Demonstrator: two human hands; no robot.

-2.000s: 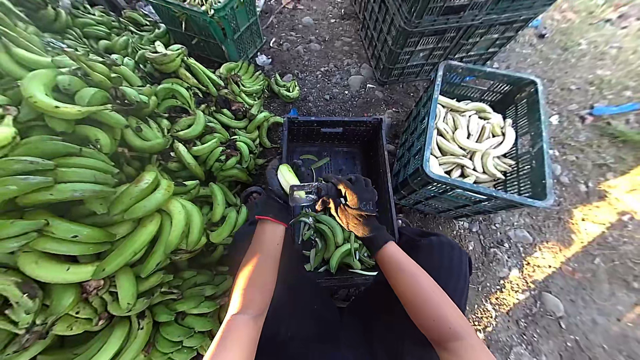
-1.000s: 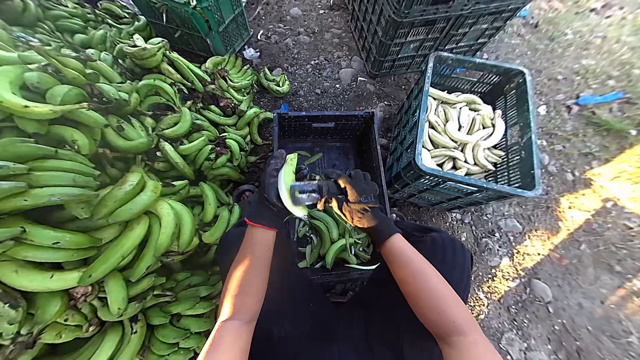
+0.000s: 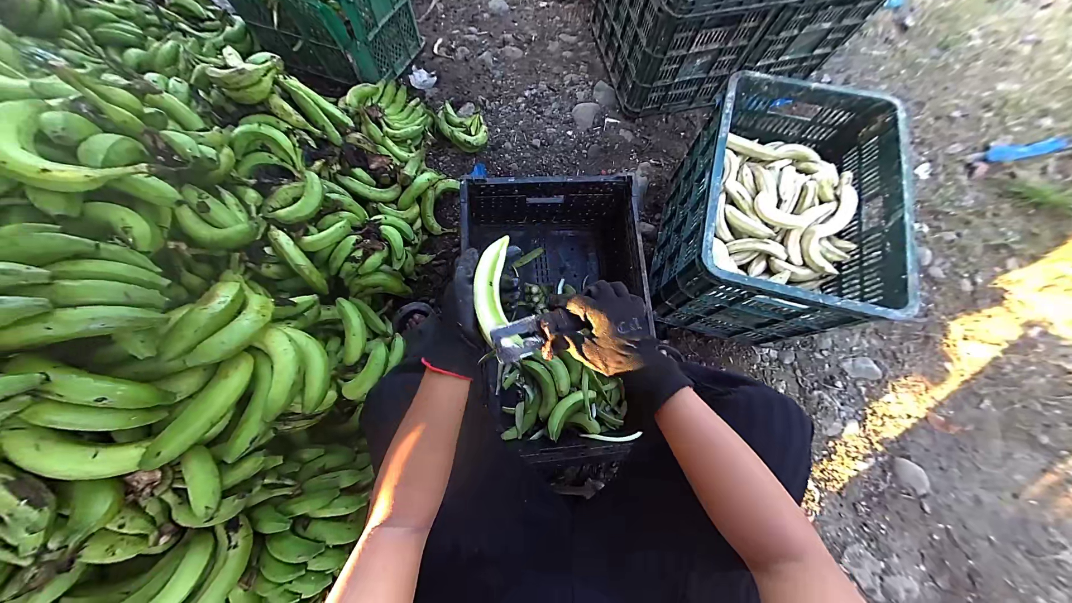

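Note:
My left hand [image 3: 456, 314], in a black glove with a red edge, holds a partly peeled green plantain [image 3: 489, 289] upright; its pale flesh faces up. My right hand [image 3: 605, 328], in a black glove with a tan, worn-looking patch, grips a peeler-like tool [image 3: 517, 338] whose metal end touches the lower part of the plantain. Both hands are over a black plastic crate [image 3: 546, 188] between my knees. Green peels [image 3: 559, 394] lie in the near part of that crate. The fingers of my left hand are partly hidden behind the plantain.
A large heap of green plantains [image 3: 209, 335] covers the left side. At the right stands a dark green crate [image 3: 904, 209] of peeled plantains [image 3: 787, 209]. Stacked crates [image 3: 695, 50] stand at the back, a green crate [image 3: 377, 38] at the back left. Stones dot the ground.
The plantain has changed its tilt in my left hand, and more pale flesh shows than two seconds ago. The tool has moved down towards the plantain's lower end since one second ago.

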